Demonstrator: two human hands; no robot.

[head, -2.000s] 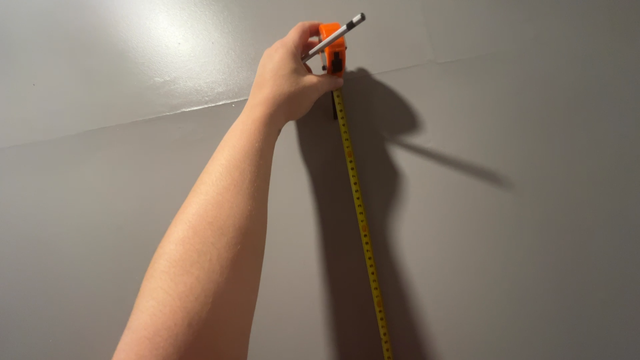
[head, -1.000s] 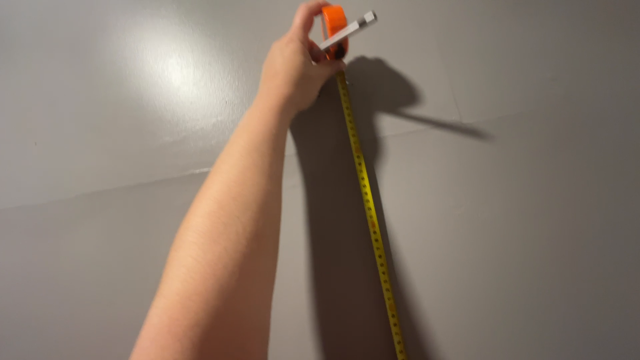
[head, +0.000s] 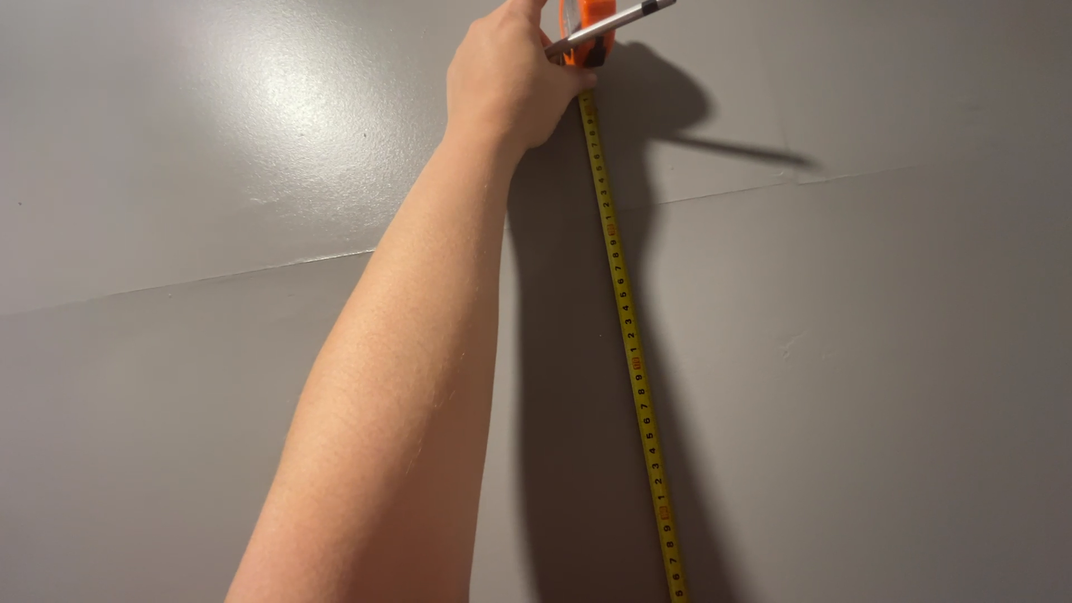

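My left hand (head: 511, 79) reaches up at the top centre, its fingers around an orange tape measure case (head: 593, 33) whose upper part is cut off by the frame edge. The same hand also holds a slim grey pen or pencil (head: 611, 28) with a black band, slanting up to the right across the case. From below my thumb the yellow tape blade (head: 626, 306) runs down along the grey surface, leaning slightly right, and leaves the frame at the bottom. The blade's far end is out of view, as is my right hand.
A smooth grey painted surface, seemingly a wall, (head: 879, 335) fills the background. A thin seam (head: 729, 193) crosses it, rising to the right. Shadows of the arm, hand and pen fall right of my arm, with a bright glare at the upper left.
My left hand and the tape case have moved up the surface, from about the seam to well above it. More blade shows above the seam. The view has shifted somewhat.
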